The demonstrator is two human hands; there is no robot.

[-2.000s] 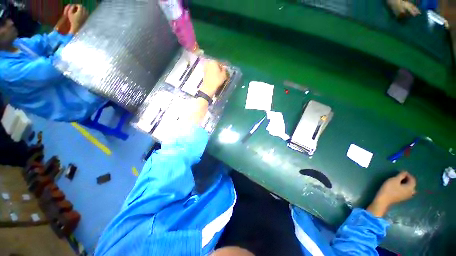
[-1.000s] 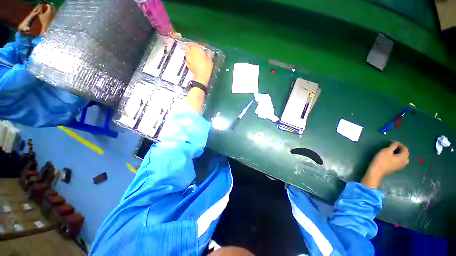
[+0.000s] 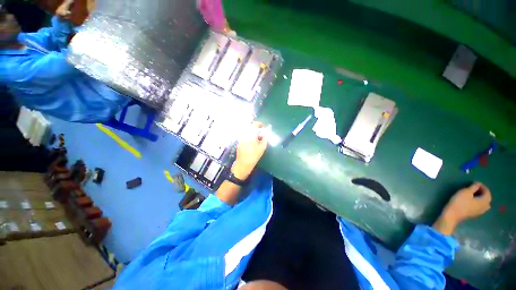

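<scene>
A clear blister tray (image 3: 270,52) holds silver modules in two rows of three; glare washes out its lower right part. My left hand (image 3: 250,152), with a dark wristband, is at the tray's lower right corner by the bench edge. Its fingers are bent together, and glare hides whether they hold anything. My right hand (image 3: 467,205) rests on the green mat at the right with curled fingers around a dark gap; I cannot tell if something is in it. A stack of silver modules (image 3: 370,127) lies mid-bench.
White paper (image 3: 305,88), crumpled paper (image 3: 326,124), a pen or blade (image 3: 297,130), a white card (image 3: 427,163), a black curved strip (image 3: 372,187) and a blue tool (image 3: 480,158) lie on the mat. One module (image 3: 459,66) is on the conveyor. A shiny ridged block (image 3: 136,51) and a blue-sleeved person are left.
My left hand has moved from the tray's upper row to its lower right corner, uncovering three modules in that row. The view has shifted. My right hand looks much the same.
</scene>
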